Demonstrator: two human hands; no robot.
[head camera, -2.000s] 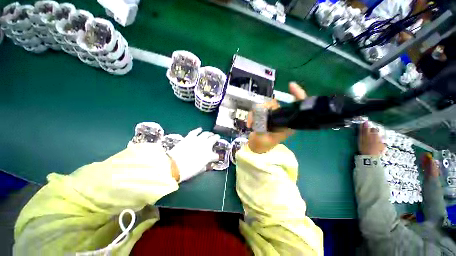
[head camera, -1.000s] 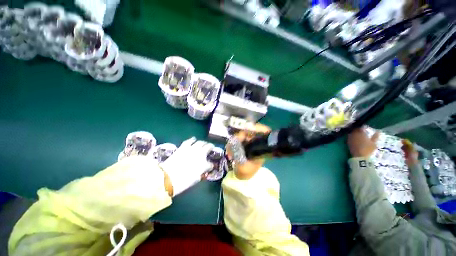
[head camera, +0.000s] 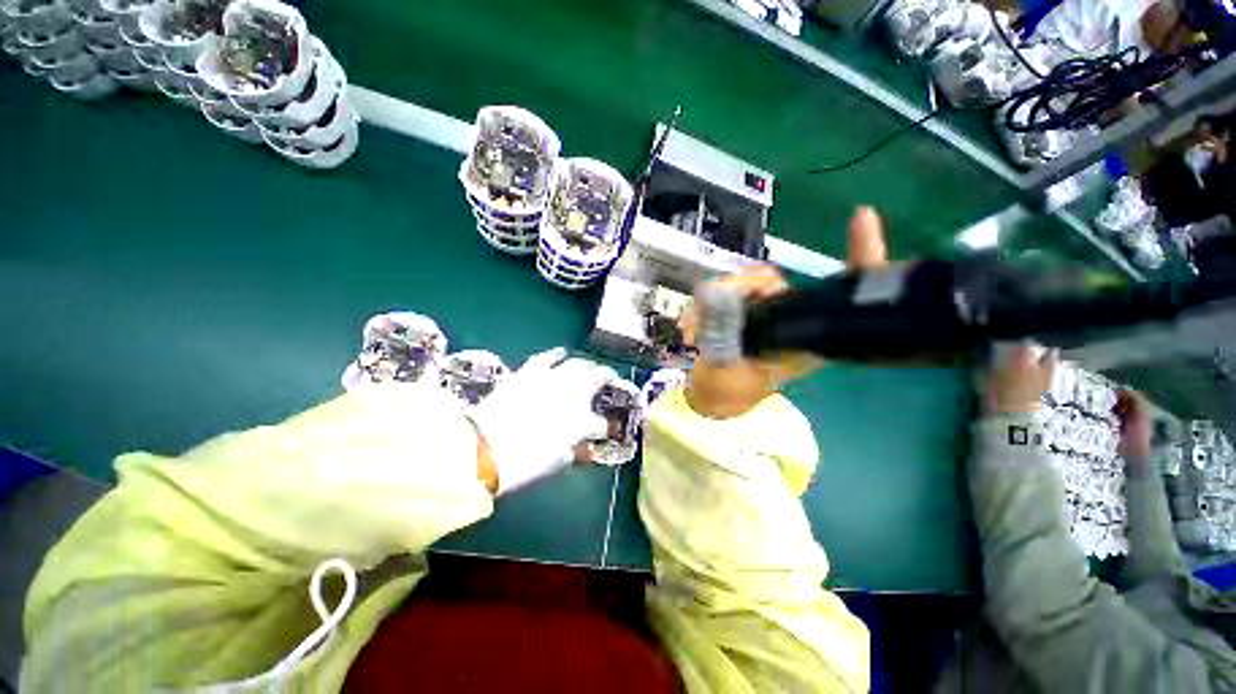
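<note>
My right hand (head camera: 743, 332), with a grey finger wrap, holds the black electric screwdriver (head camera: 868, 309) nearly level at the front of the screw feeder (head camera: 685, 244). The driver's tip is hidden by the hand. My left hand (head camera: 542, 418), in a white glove, holds the side of a white housing with a board fitted (head camera: 617, 418) on the green bench. Another housing (head camera: 664, 385) shows partly beside my right wrist. Two more filled housings (head camera: 403, 349) lie left of the glove, one partly hidden by it.
Two short stacks of filled housings (head camera: 511, 170) stand left of the feeder. Leaning rows of housings (head camera: 278, 82) are at the upper left. At right, another person's sleeved arms (head camera: 1037, 502) reach to rows of white parts (head camera: 1084, 454). A black cable bundle (head camera: 1105, 92) hangs at upper right.
One second ago the screwdriver was lower, near the housing by my left hand; now it is raised at the feeder's front. My left hand stays at the housing. The whole view has shifted slightly.
</note>
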